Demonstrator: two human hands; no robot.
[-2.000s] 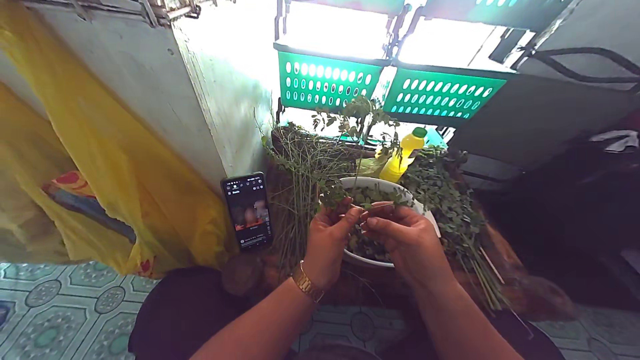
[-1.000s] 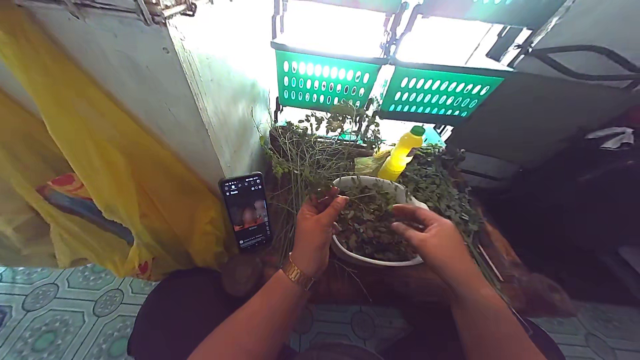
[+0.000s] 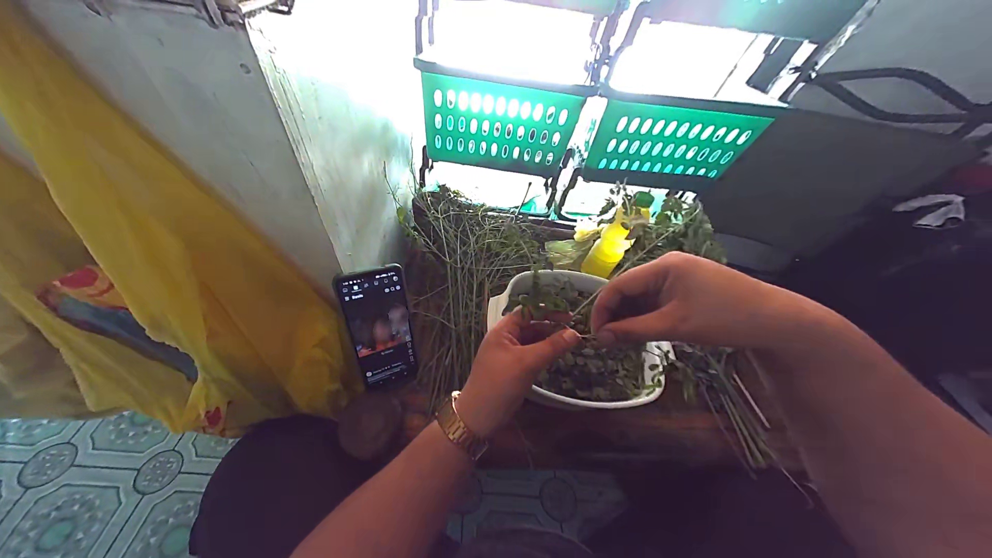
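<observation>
Over a white plastic basin (image 3: pixel 597 404) of loose green leaves (image 3: pixel 593 372), my left hand (image 3: pixel 527 353) pinches a leafy green sprig (image 3: pixel 542 298) between thumb and fingers. My right hand (image 3: pixel 651 302) has its thumb and fingertips together at the thin stem, just right of the left fingertips. A bundle of thin bare stems (image 3: pixel 457 287) lies left of the basin, and leafy stalks (image 3: pixel 697 232) lie behind and to its right. A gold-coloured watch band is on my left wrist.
A lit phone (image 3: pixel 377 325) leans upright left of the stems. Behind the basin stands a yellow bottle (image 3: pixel 607 249) with a green cap. Green perforated baskets (image 3: pixel 500 124) hang at the back. Yellow plastic bags (image 3: pixel 155 256) hang at the left; cut stems (image 3: pixel 736 411) stick out at the right.
A second ago my hands were apart over the basin; now their fingertips meet at the sprig. My right hand has come left and its forearm reaches further in from the right.
</observation>
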